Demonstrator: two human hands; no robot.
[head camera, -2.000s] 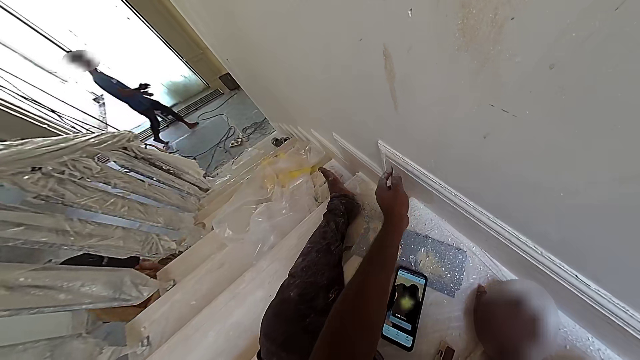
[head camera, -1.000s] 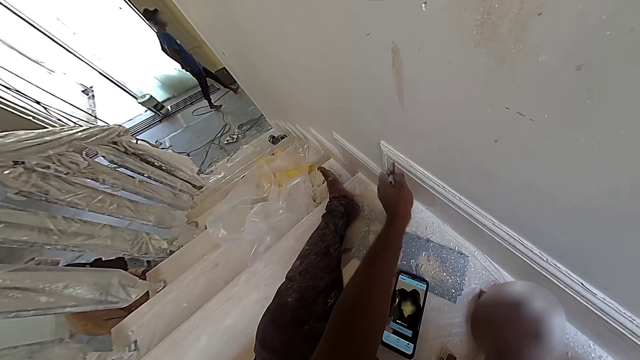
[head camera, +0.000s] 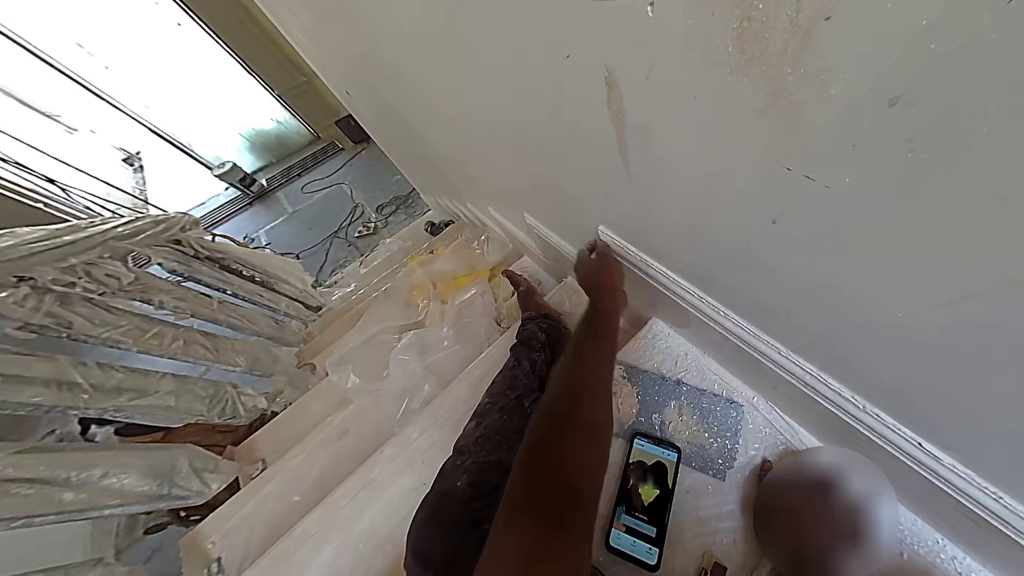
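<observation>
My right hand is at the upper end of a white wall moulding, its fingers curled against it. Whether a small thing is between the fingertips cannot be made out. My forearm reaches up from the bottom edge, beside my leg in dark trousers. My left hand is not in view. A phone with a lit screen lies on the dusty step right of my forearm, below a grey, speckled abrasive-like sheet.
Stairs descend toward the upper left, with clear plastic sheeting on them. Plastic wraps the balusters at left. Cables lie on the floor below. A blurred round shape is at the lower right. The wall has stained patches.
The person by the bright windows below has gone out of view. My right hand stays near the end of the moulding. The picture on the phone's screen has changed.
</observation>
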